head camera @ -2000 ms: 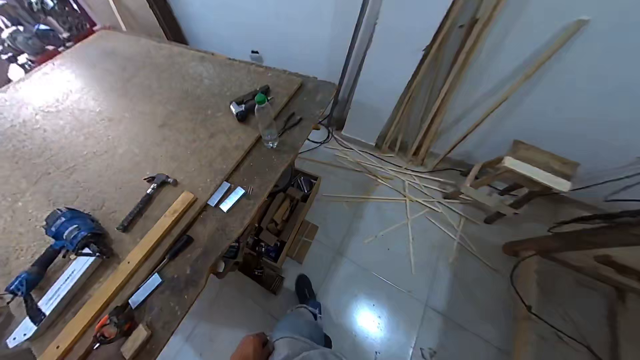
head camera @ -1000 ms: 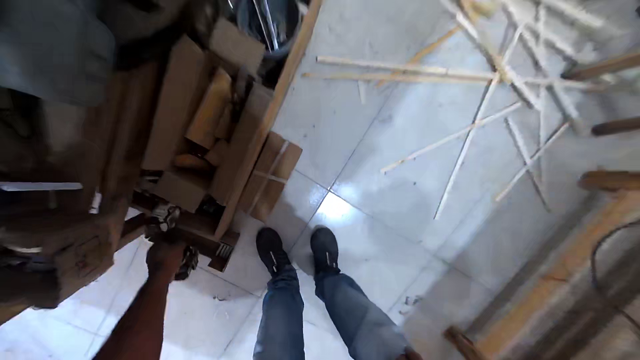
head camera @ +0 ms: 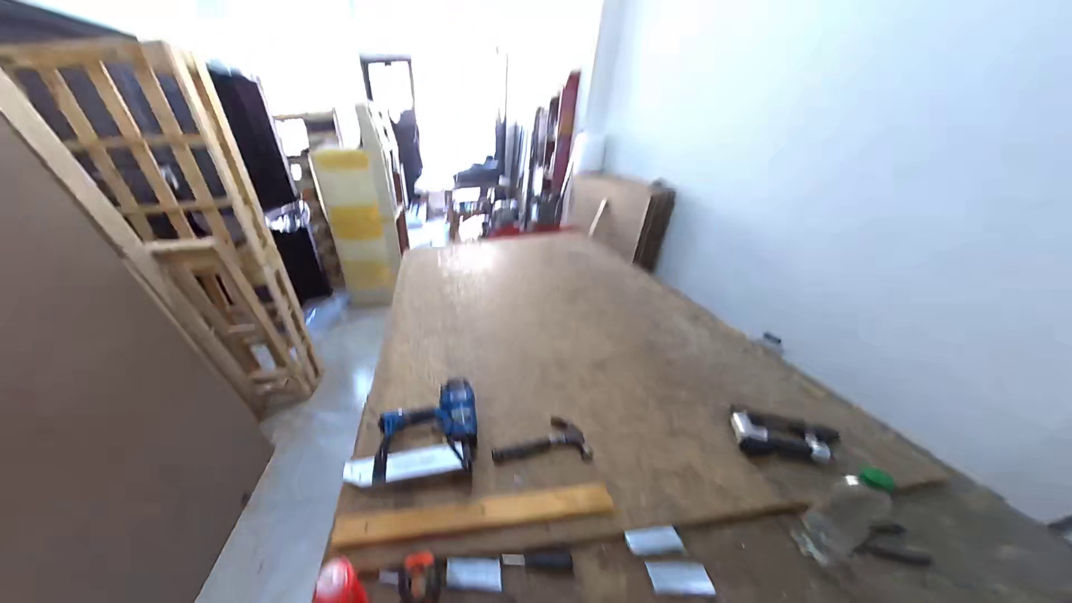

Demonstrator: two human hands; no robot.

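Neither of my hands shows in the head view. Across the near part of the wooden worktable (head camera: pixel 569 335) lie a blue nail gun (head camera: pixel 456 410) with a pale strip at its base and a claw hammer (head camera: pixel 544 444). A wooden batten (head camera: pixel 477 512) lies nearer me. Below it are a black-handled tool (head camera: pixel 540 561), an orange and black tool (head camera: pixel 419 576) and a red object (head camera: pixel 339 582) cut off by the frame. Small pale packets (head camera: pixel 653 540) rest at the near edge. On the right are a black and silver tool (head camera: pixel 783 435) and a clear bottle with a green cap (head camera: pixel 846 515).
A slatted wooden frame (head camera: pixel 180 167) and a large brown panel (head camera: pixel 109 352) stand at the left. Beyond them is a yellow-and-white padded block (head camera: pixel 356 226). Boards (head camera: pixel 624 218) lean on the right wall. A dark figure, possibly a person (head camera: pixel 409 155), is near the bright doorway.
The view has swung up from the floor and a crate of wood pieces to the table's length. A hand seen low at the left one second ago is out of view.
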